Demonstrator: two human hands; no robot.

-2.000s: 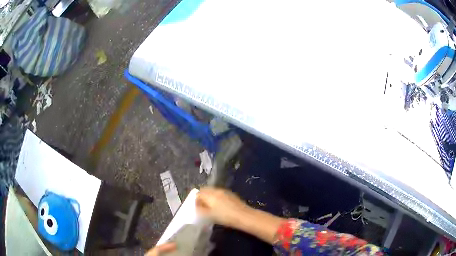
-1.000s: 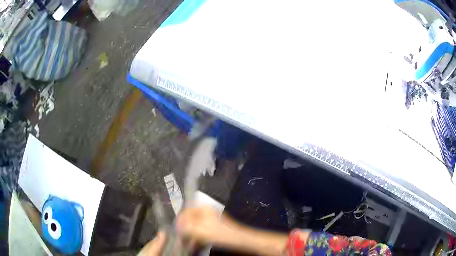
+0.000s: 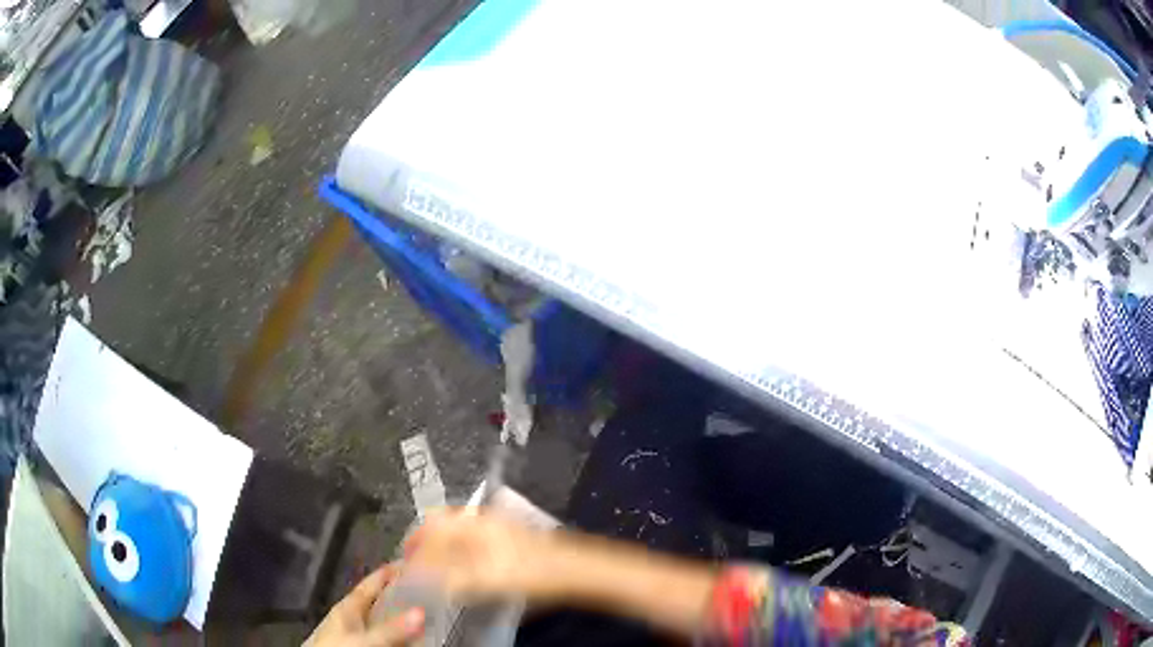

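Note:
Grey cut fabric pieces lie in my hands at lap level, at the bottom of the view. A narrow grey strip hangs from the blue basket's edge down towards my hands. My right hand is blurred and closed over the upper end of the pieces. My left hand, partly cut off by the bottom edge, holds the pieces from the left side. A white card shows behind my right hand.
The white table with a ruler edge spans the upper right, with a sewing machine and striped fabric. The blue basket sits under its edge. A blue pouch lies on a white board at left. Scraps lie on the floor.
My right hand has moved left and now meets my left hand. More of my left hand shows. The strip hangs straighter from the basket.

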